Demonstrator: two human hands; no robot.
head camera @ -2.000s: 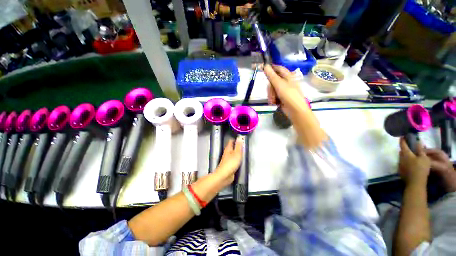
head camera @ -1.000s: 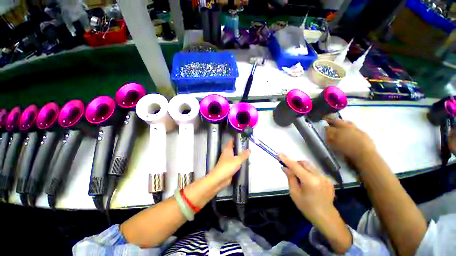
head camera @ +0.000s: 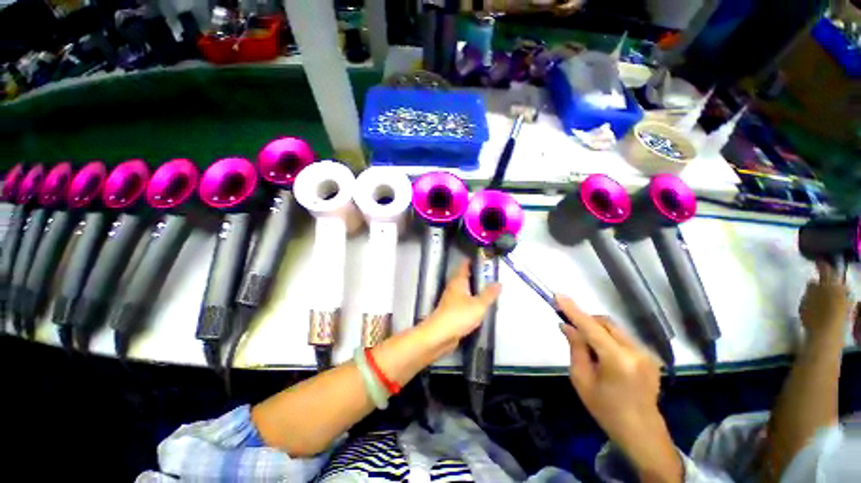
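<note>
A grey hair dryer with a magenta ring lies on the bench in front of me. My left hand holds it around the upper handle, just below the head. My right hand grips a slim tool with a light shaft and a dark rounded end. That dark end touches or covers the top of the handle, just under the magenta ring. The exact contact point is too small to tell.
Two white dryers and several grey ones lie to the left; two grey dryers lie right. Behind are a blue screw bin, a dark screwdriver, a second blue bin and a cream bowl. A neighbour's hand holds another dryer.
My right hand has come down from the shelf with the tool to the dryer. The neighbour's hand has left two dryers on my right. The view has shifted slightly.
</note>
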